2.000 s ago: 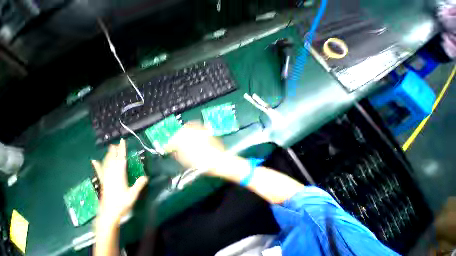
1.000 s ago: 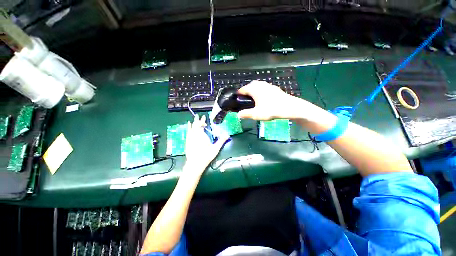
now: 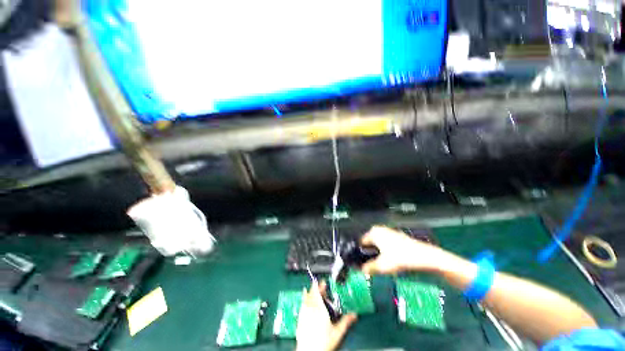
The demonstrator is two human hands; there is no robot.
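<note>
My right hand (image 3: 394,250) is shut on the black barcode scanner (image 3: 358,253), held over the keyboard's front edge and pointing down-left. My left hand (image 3: 319,322) is at the lower middle, cut off by the bottom edge. A dark narrow thing shows at its fingers; blur hides whether it is gripped. Green circuit boards lie in a row: one at far left (image 3: 240,323), one partly behind my left hand (image 3: 287,314), one between my hands (image 3: 357,293), and one at right (image 3: 421,304). A white cable (image 3: 336,185) hangs down to the scanner area.
A black keyboard (image 3: 308,250) lies behind the boards. A bright monitor (image 3: 260,51) is above the shelf. A white wrapped bundle (image 3: 173,223) hangs on a post. A yellow note (image 3: 146,310), black board tray (image 3: 51,301), tape roll (image 3: 599,251) and blue coiled cord (image 3: 579,212) are at the sides.
The view has tilted up, bringing the monitor in. Since two seconds ago my right hand has taken hold of the scanner. My left hand has moved from the left boards to the middle ones.
</note>
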